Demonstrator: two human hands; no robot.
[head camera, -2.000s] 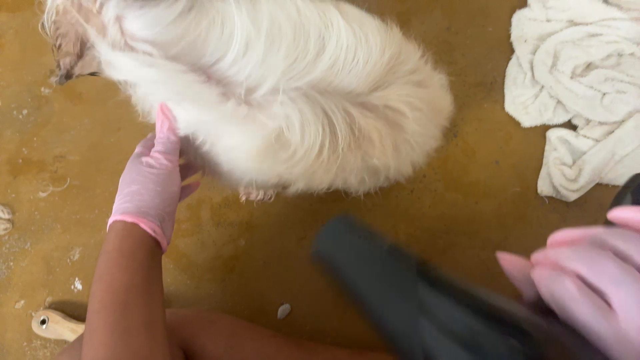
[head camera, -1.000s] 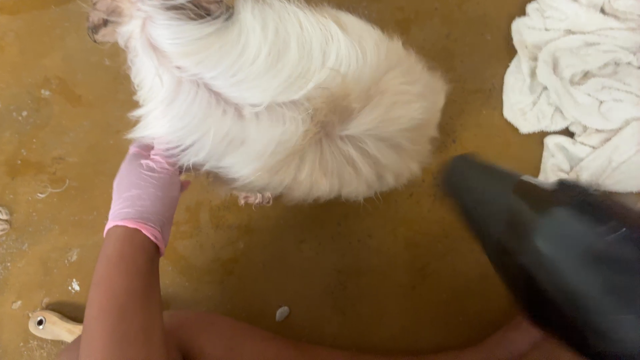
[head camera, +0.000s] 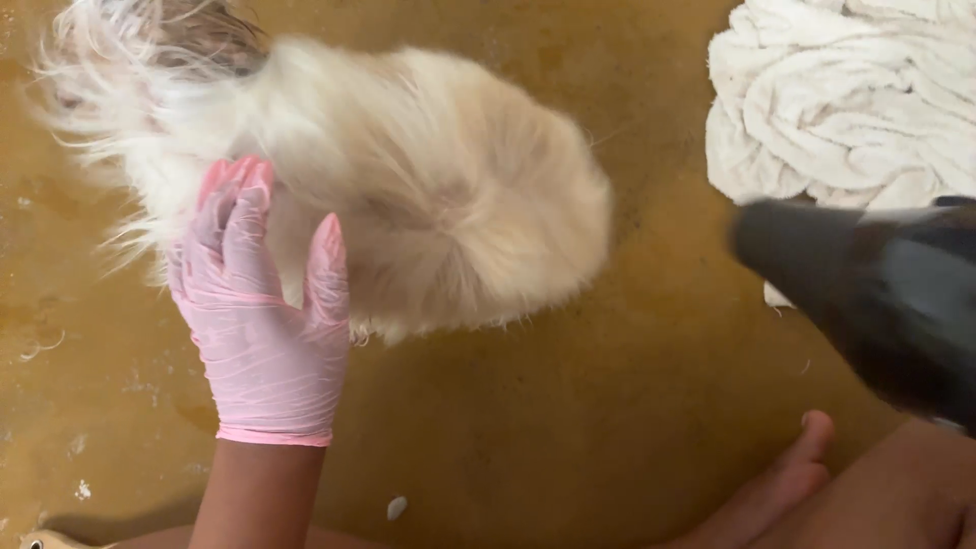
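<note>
A long-haired white and cream dog (head camera: 457, 183) is seen from above, its darker, ruffled head at the upper left. My left hand (head camera: 263, 305), in a thin pink glove, rests on the fur behind the head with thumb and fingers apart, holding nothing. At the right, a black hair dryer (head camera: 877, 282), blurred, points its nozzle left toward the dog's rear, some way off from it. The fur is parted in a whorl near the hips. My right hand is outside the view.
A crumpled white towel (head camera: 839, 99) lies on the yellow-brown floor (head camera: 572, 427) at the upper right, partly behind the dryer. My bare foot (head camera: 793, 465) and leg are at the lower right. A wooden handle (head camera: 57, 540) shows at the bottom left, and a small white piece (head camera: 396, 507) lies near the bottom.
My left hand has moved from the dog's near side up onto its fur. The dryer has moved right since two seconds ago, when my gloved right hand was in view beside it.
</note>
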